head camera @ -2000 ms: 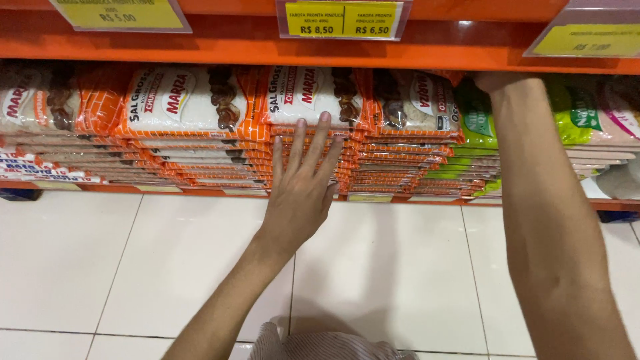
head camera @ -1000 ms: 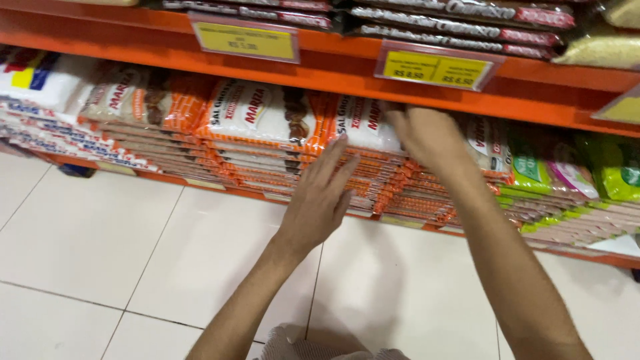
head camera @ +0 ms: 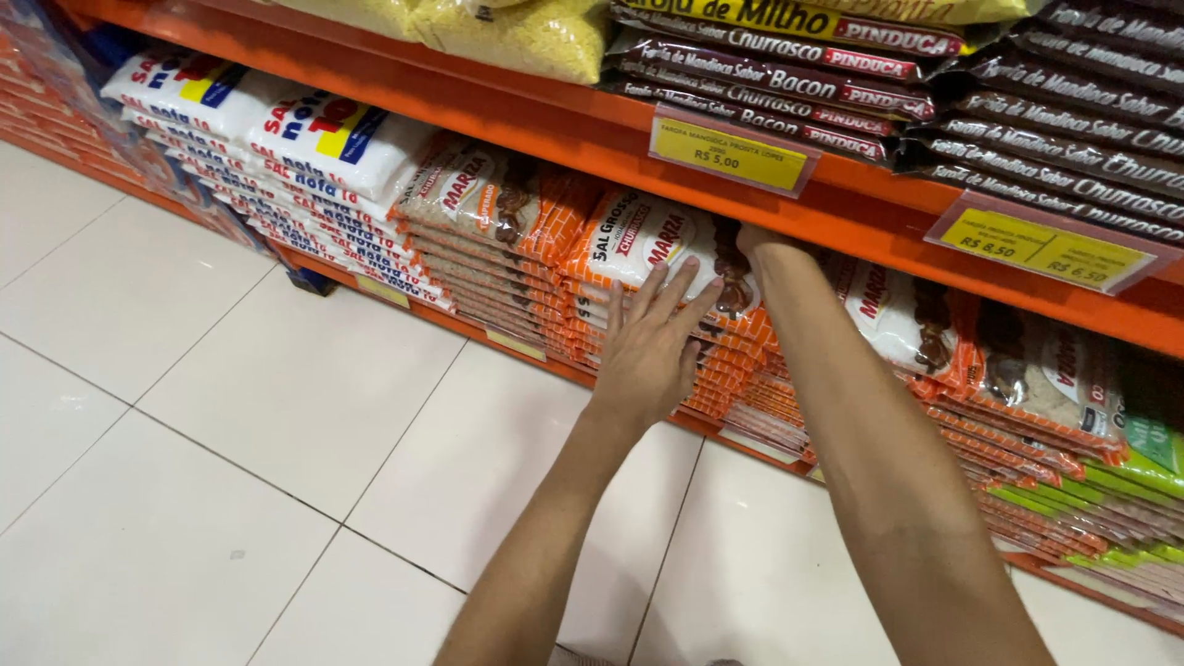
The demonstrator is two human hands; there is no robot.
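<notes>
My left hand (head camera: 647, 356) rests with spread fingers on the front edge of a stack of coarse salt bags (head camera: 638, 242) in white and orange plastic. My right hand (head camera: 760, 242) reaches in under the upper shelf at the back right of that stack; its fingers are hidden, so whether they grip a bag cannot be seen. To the left stands a stack of brownish seasoned salt bags (head camera: 490, 199). Right of my right forearm lie more white and orange salt bags (head camera: 893, 310).
An orange upper shelf edge (head camera: 518, 111) with yellow price tags (head camera: 731, 157) runs just above my hands. On it lie dark farofa packs (head camera: 768, 83). White and blue salt bags (head camera: 324, 139) are stacked at left, green packs (head camera: 1142, 472) at far right. White floor tiles (head camera: 277, 407) lie below.
My right hand has moved left along the shelf, from near the green packs to the white and orange salt stack beside my left hand. The view has swung left.
</notes>
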